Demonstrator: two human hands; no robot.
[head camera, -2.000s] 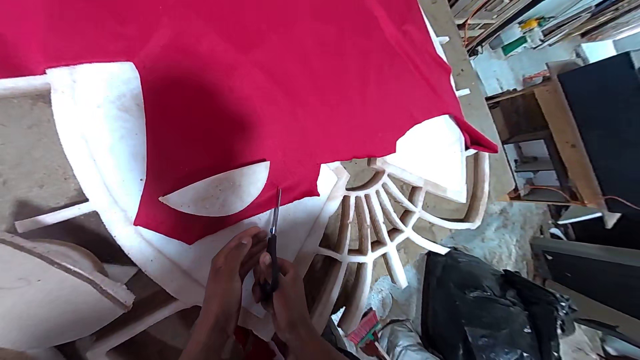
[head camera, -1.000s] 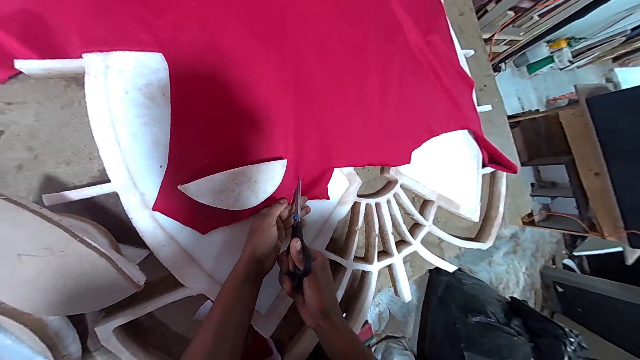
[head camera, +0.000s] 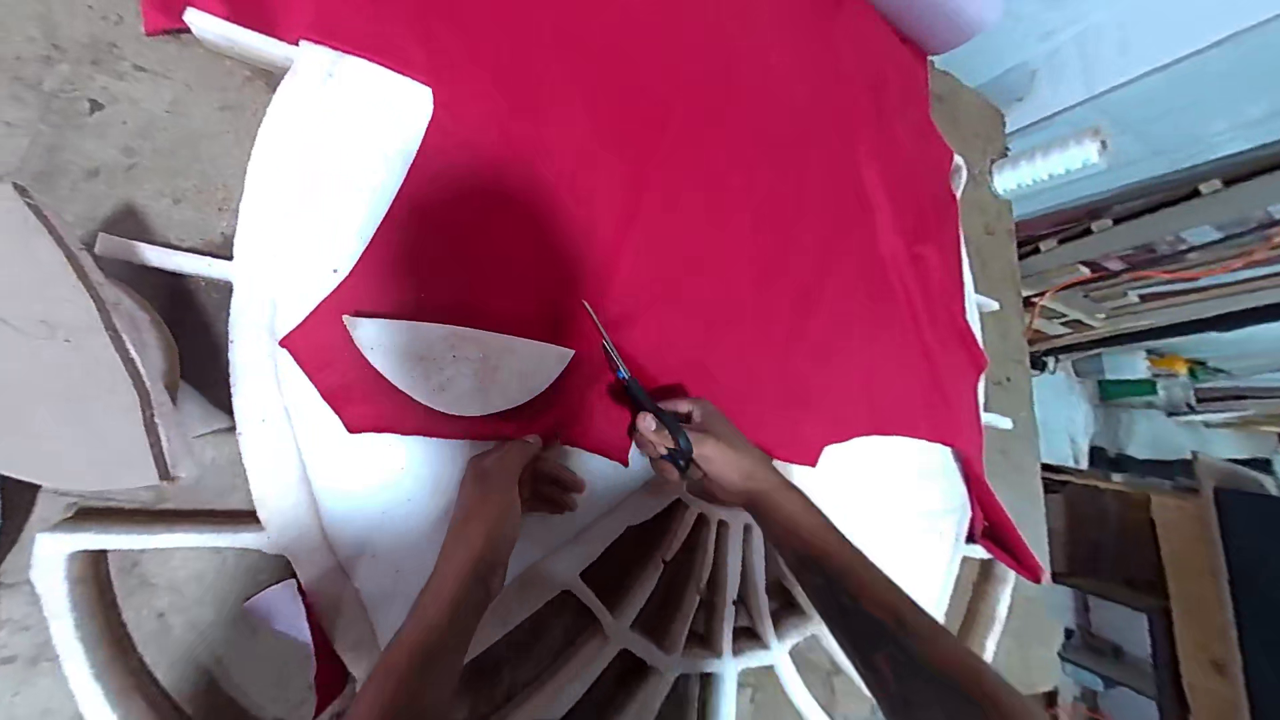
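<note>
A large red cloth lies over a white foam-like frame with curved and fan-shaped ribs. On the cloth rests a pale half-moon template. My right hand holds black-handled scissors, their blades pointing up and left over the cloth, right of the template; the blades look closed. At the cloth's lower edge, just below the template, is my left hand, its fingers curled near the edge. Whether it pinches the cloth cannot be told.
Pale curved panels lie at the left on the concrete floor. Wooden strips with an orange cord stand at the right, above a wooden shelf unit. A white roll-like object is at the top right.
The scissors have moved away from my left hand; earlier both hands were close together at the cloth's lower edge, right of the template. My left hand is now below the template. The view has shifted.
</note>
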